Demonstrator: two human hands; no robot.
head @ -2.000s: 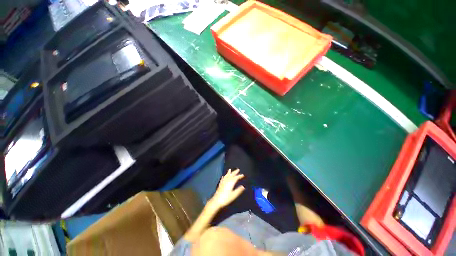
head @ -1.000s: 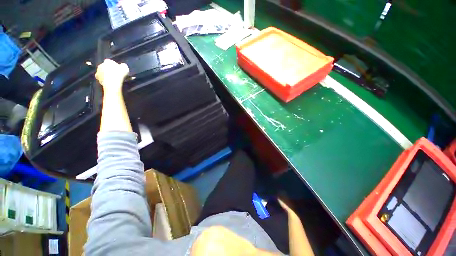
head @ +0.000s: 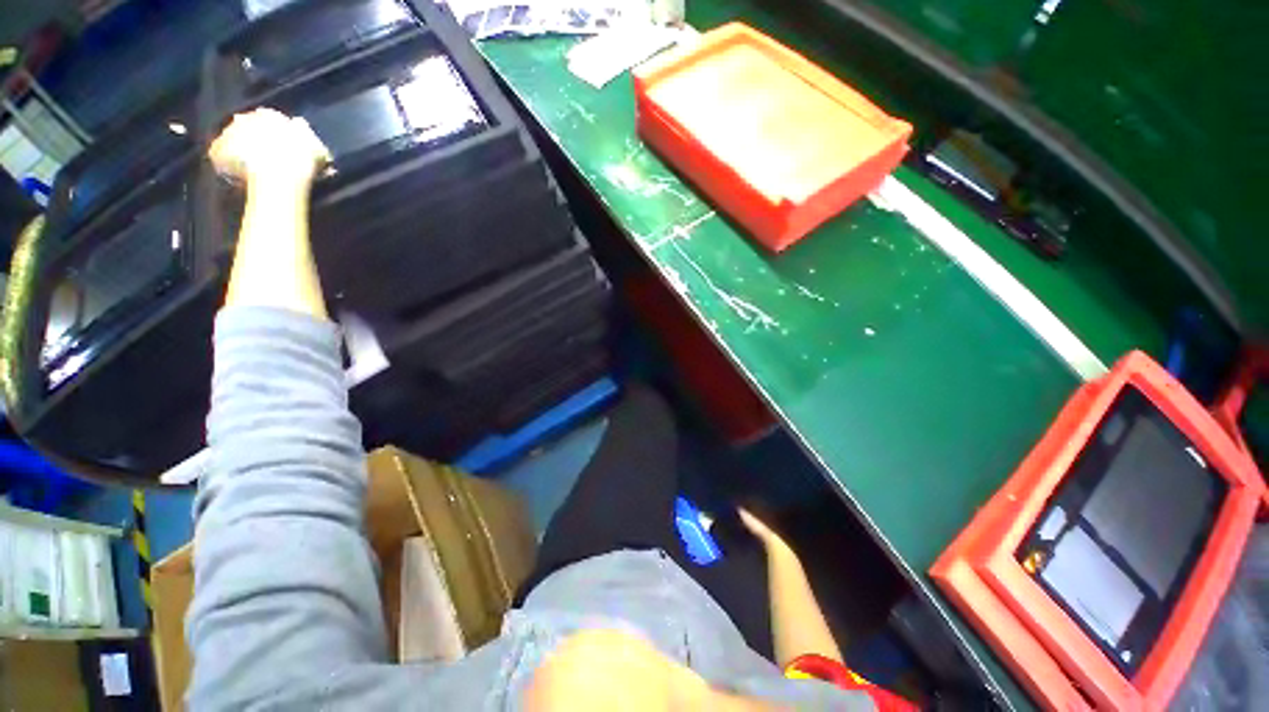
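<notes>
A stack of black foam trays (head: 459, 209) stands at the left, its top pockets holding dark glossy tablets (head: 397, 111). My left hand (head: 272, 146) is at the middle of the top tray, beside the left edge of one tablet. Its fingers are curled and seen from behind, so what they hold is hidden. My right forearm shows low at centre right, above a red armband (head: 849, 682). My right hand (head: 756, 529) is partly lost in the dark by the bench edge, small and blurred.
An empty red foam tray stack (head: 772, 132) sits on the green bench (head: 849, 362). Another red tray (head: 1005, 612) at right holds a tablet (head: 1134, 522). A cardboard box (head: 466, 549) stands below the black stack. White sheets (head: 536, 17) lie at the bench's back left.
My left hand has gone from above my lap, fingers spread, to the top black tray, and has stayed there over the last second. The whole view has shifted.
</notes>
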